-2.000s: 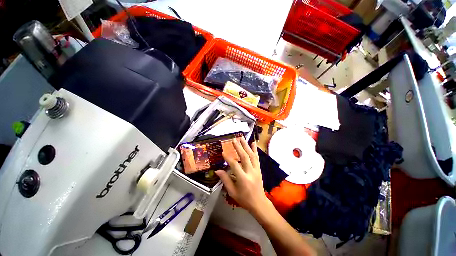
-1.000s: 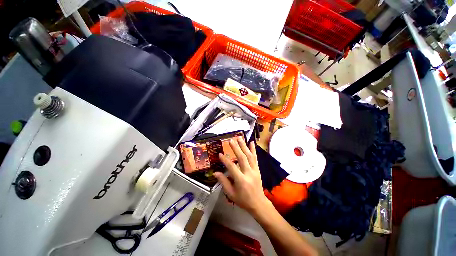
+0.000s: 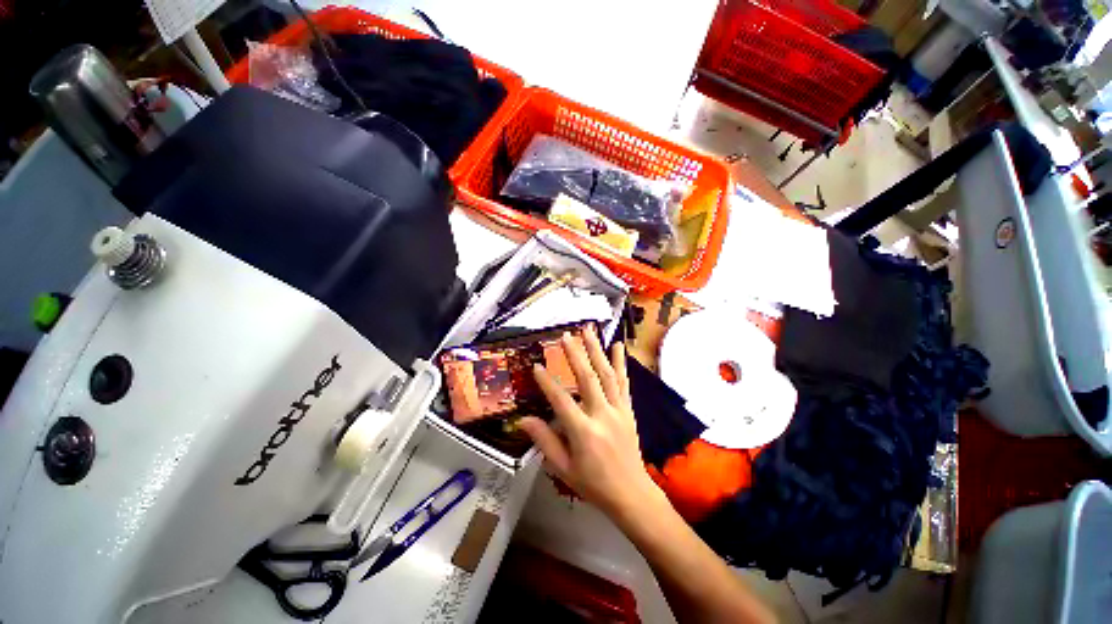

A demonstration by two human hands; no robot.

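A mobile phone (image 3: 485, 383) with a lit reddish-brown picture lies on the white accessory tray (image 3: 495, 453), tilted a little. My right hand (image 3: 594, 421) lies over the phone's right end, palm down, with the fingers spread. The fingertips touch or hover just over the screen; I cannot tell which. It grips nothing. Slim sticks and other small items lie in the tray behind the phone. My left hand is not in the picture.
The white machine head (image 3: 183, 402) fills the left. Black-handled scissors (image 3: 305, 573) and purple-blue snips (image 3: 421, 524) lie beside it. Orange-red basket (image 3: 707, 244) stands behind the tray. White tape rolls (image 3: 746, 408), orange fabric (image 3: 707, 478) and dark ruffled cloth (image 3: 829, 488) lie right.
The view has shifted very slightly. My right hand stays over the phone, with its fingers a little changed in position since the earliest frame. The phone has not moved on the tray.
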